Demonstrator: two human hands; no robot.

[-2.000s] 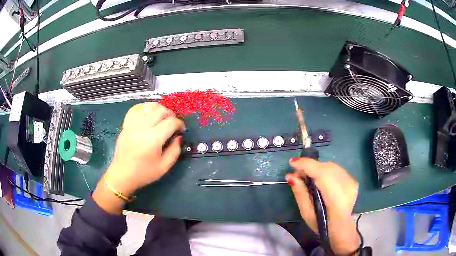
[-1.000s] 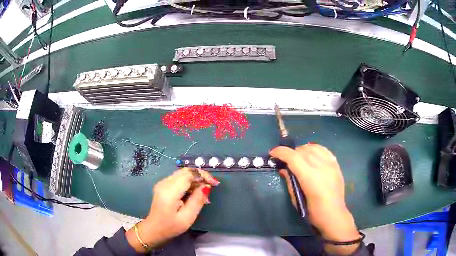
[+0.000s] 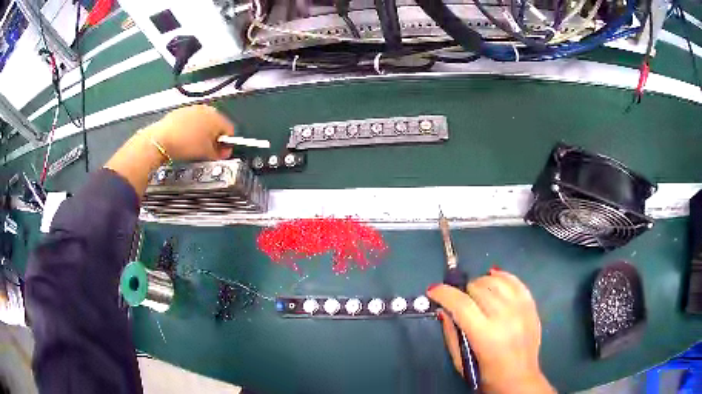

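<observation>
My left hand [image 3: 188,138] is over the back left, above the stacked grey bars [image 3: 204,188], with a short white stick-like piece [image 3: 250,142] poking out from its fingers. My right hand [image 3: 496,331] holds the soldering iron [image 3: 456,281] by its black handle, with the tip pointing up and away. The black LED bar [image 3: 364,306] with its row of white discs lies on the mat. Its right end is hidden by my right hand. A thin solder wire [image 3: 235,283] reaches its left end. The red wires [image 3: 323,241] lie behind it.
A grey LED bar [image 3: 368,132] and a short black piece [image 3: 279,161] lie at the back. The solder spool [image 3: 148,286] and black wires [image 3: 231,298] are left. A fan [image 3: 589,198] and a scoop of grainy filling [image 3: 616,308] are right. Cables run along the back.
My left hand has moved from the bar's left end to the back left and now holds the white piece. My right hand keeps the iron. The camera view has shifted towards the back.
</observation>
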